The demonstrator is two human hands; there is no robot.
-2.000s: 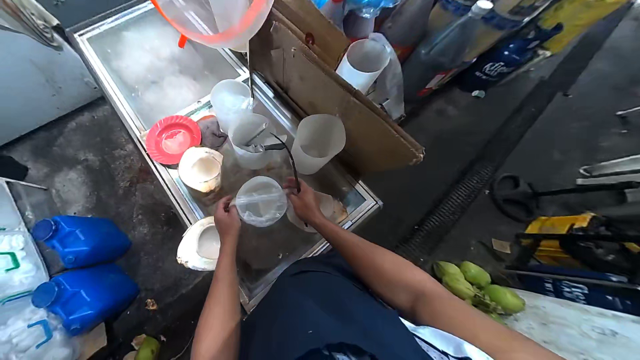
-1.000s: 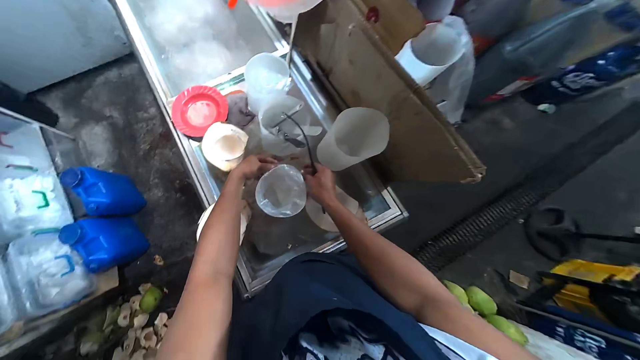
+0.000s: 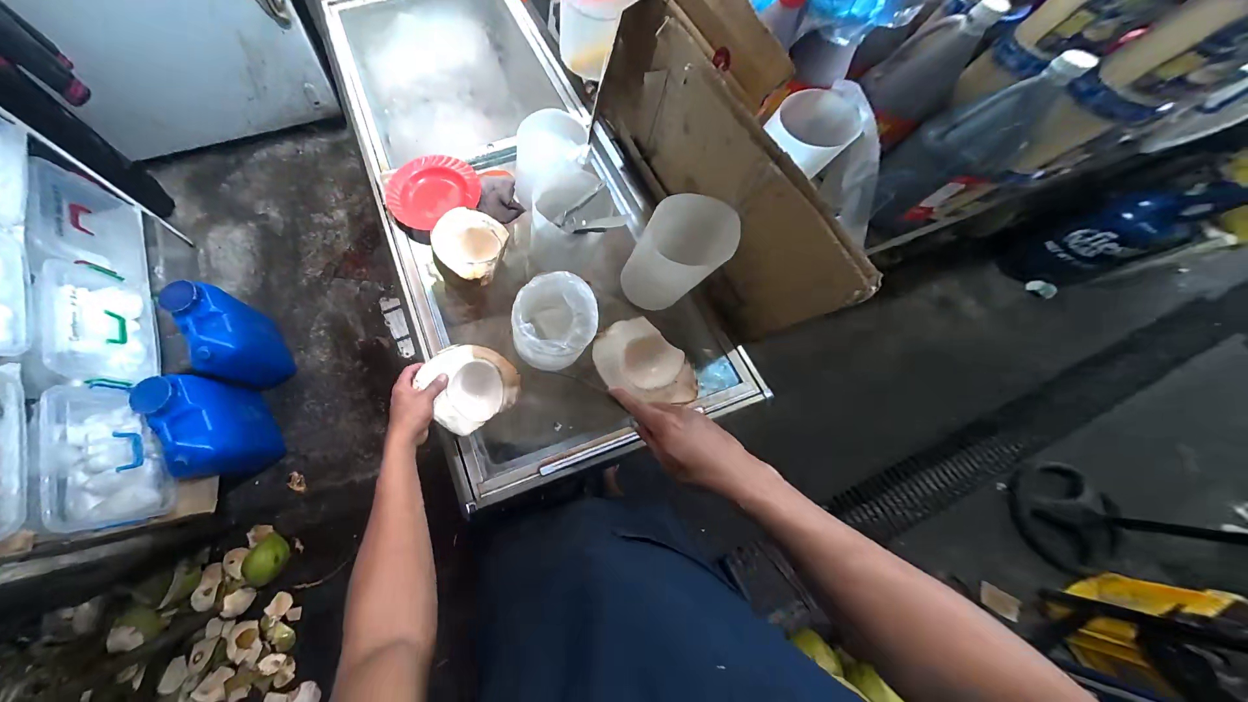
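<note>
My left hand grips the outer edge of a trimmed, opened coconut at the near left of the glass-topped case. My right hand is closed at the near right, with what looks like a thin dark tool pointing left from its fingertips; its full shape is unclear. Just beyond that hand lies another opened coconut. Between the two stands a plastic-lined container. A third opened coconut sits by a red plate. Farther back, a translucent container has a utensil in it.
A frosted cylinder stands against a cardboard sheet on the right. Blue jugs and lidded plastic boxes are at the left. Coconut scraps lie on the floor below them. A floor drain runs at the right.
Both hands have left the lined container. My left hand has moved left and taken hold of the near-left coconut; my right hand has come back toward me beside the other coconut.
</note>
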